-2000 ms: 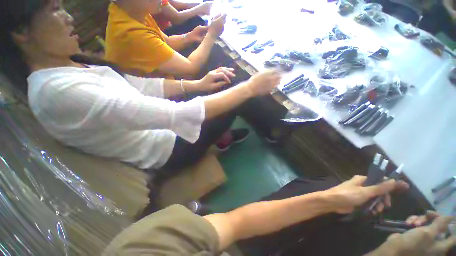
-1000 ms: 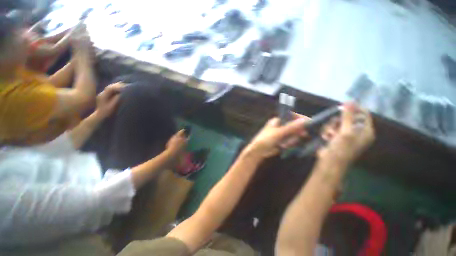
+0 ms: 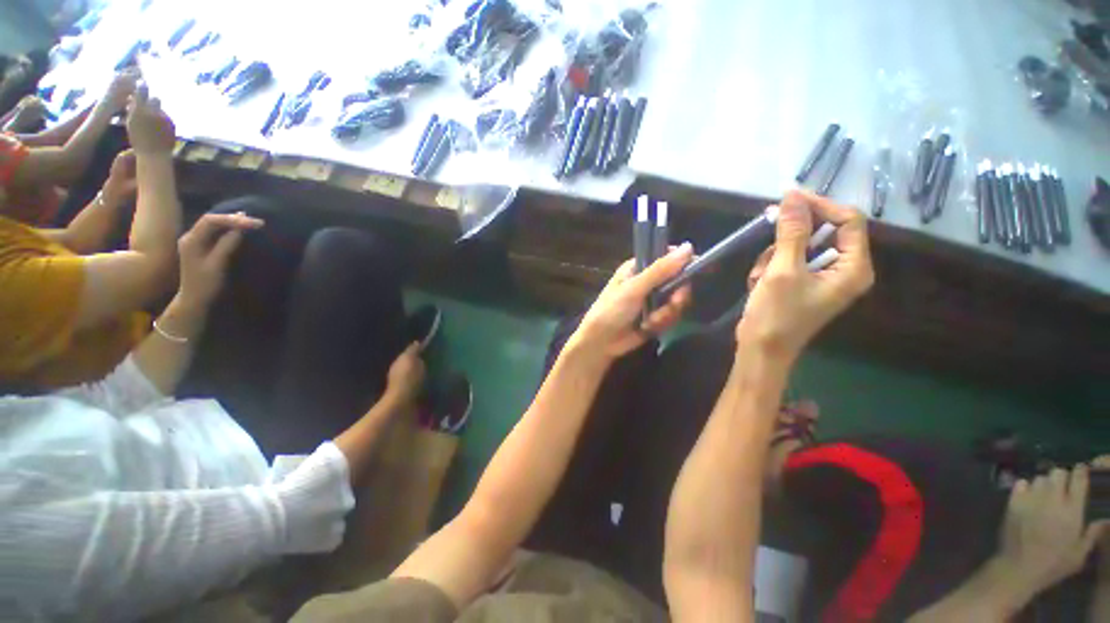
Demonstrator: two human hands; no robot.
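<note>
My left hand (image 3: 635,302) holds several black rods with pale ends. Two of them stand upright out of it, and one black rod (image 3: 718,252) slants up to the right toward my right hand (image 3: 806,274). My right hand pinches the pale end of that slanted rod between thumb and fingers. Two more pale-ended rods (image 3: 823,247) show between its fingers; their lower parts are hidden by the hand. Both hands are bare and are above my lap, in front of the table's edge.
The white-covered table (image 3: 755,85) bears rows of black rods (image 3: 1020,205), another group (image 3: 599,134) and bagged dark parts (image 3: 489,49). A person in white (image 3: 183,499) sits at left, others beyond. A red curved item (image 3: 886,523) and another person's hand (image 3: 1049,523) are at lower right.
The view has swung right, showing more rod rows. My hands have come together on the slanted rod. The neighbour's hand has left the table's edge.
</note>
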